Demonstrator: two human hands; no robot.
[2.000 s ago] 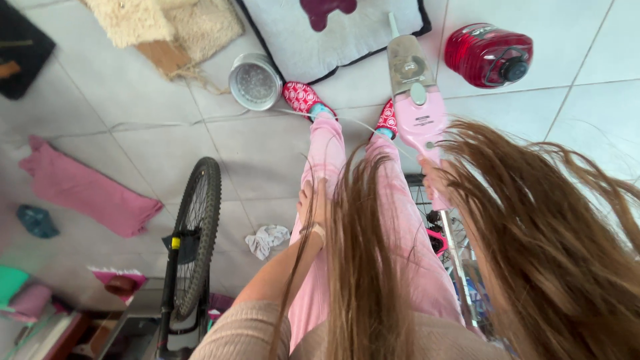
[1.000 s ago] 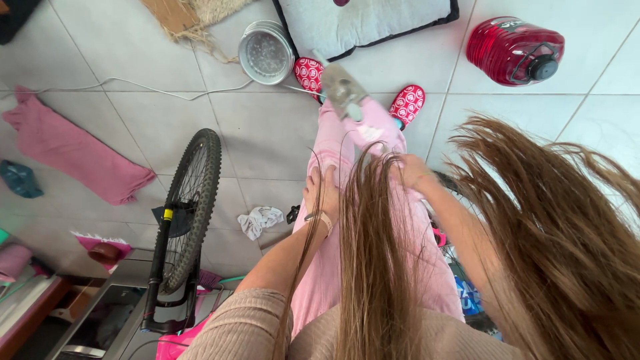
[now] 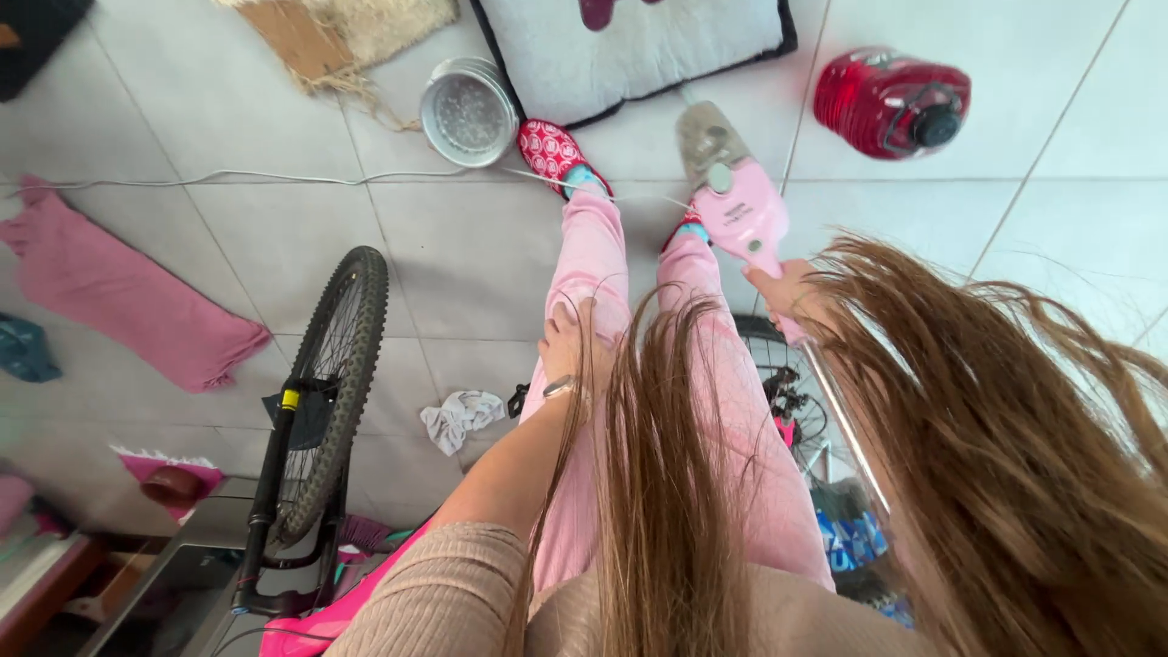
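My right hand grips the handle of a pink stick vacuum cleaner, just below its body; its clear dust cup and nozzle point away over the floor tiles. A metal tube runs back from the handle beside my leg. Long hair covers part of my right arm. My left hand rests on my pink trouser leg near the knee, fingers apart, holding nothing, with a watch on the wrist. A white power cord crosses the floor.
A grey cushion with black edging, a metal bucket and a red plastic jug stand ahead. On the left are a bicycle wheel, pink cloth and a white rag. Another bicycle wheel lies behind my right leg.
The vacuum cleaner, in my right hand, was in front of my legs one second ago and has swung out to the right. My left hand has stayed on my leg.
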